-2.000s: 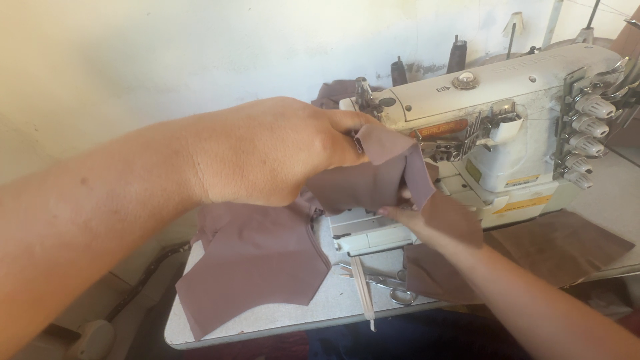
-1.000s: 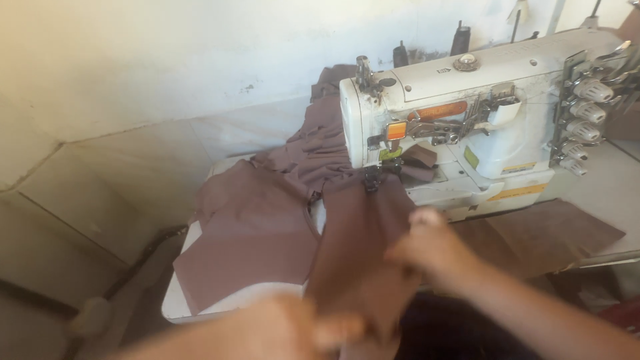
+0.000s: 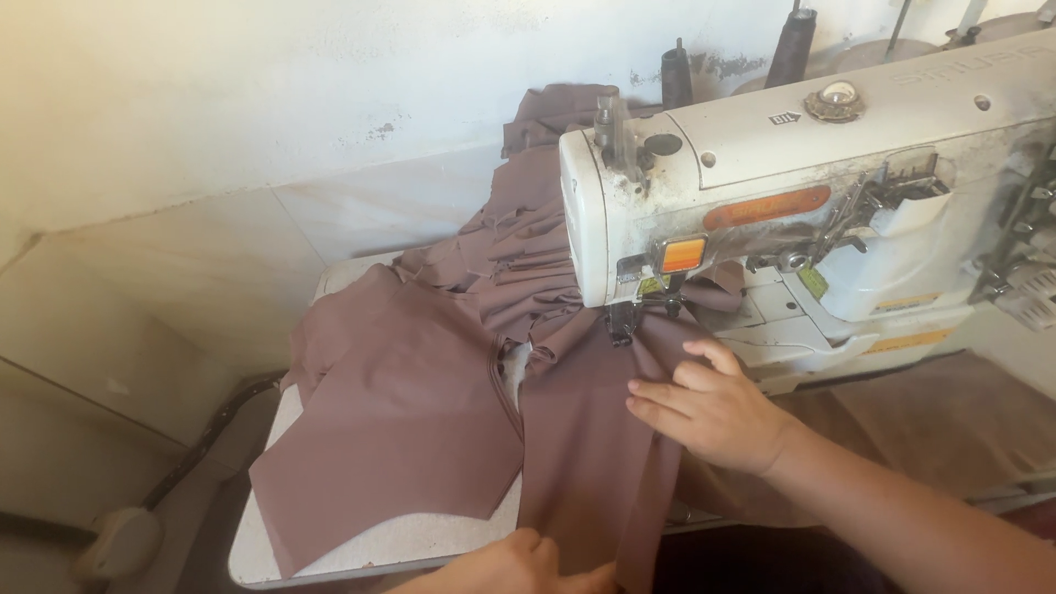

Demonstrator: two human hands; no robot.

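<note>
A strip of mauve-brown fabric [image 3: 577, 437] runs from under the presser foot [image 3: 620, 323] of a white industrial sewing machine [image 3: 775, 165] down over the table's front edge. My right hand [image 3: 714, 408] lies on this fabric just right of the presser foot, fingers spread. At the bottom of the view my left hand [image 3: 528, 569] is at the fabric's lower part, its fingers bent; part of it is cut off by the frame, and its grip is hard to tell. Left of the strip lies a stack of cut fabric pieces [image 3: 396, 421]. Gathered fabric [image 3: 528, 247] is bunched behind the machine head.
The white table's edge [image 3: 330, 577] curves at the front left. Dark thread cones [image 3: 676, 78] stand behind the machine, near the wall. More brown fabric [image 3: 924, 412] lies at the right, in front of the machine bed. Tension dials [image 3: 1027, 293] are at the far right.
Both hands held a fabric piece up before the machine; it now lies under the presser foot. My right hand has moved up the fabric towards the foot since one second ago.
</note>
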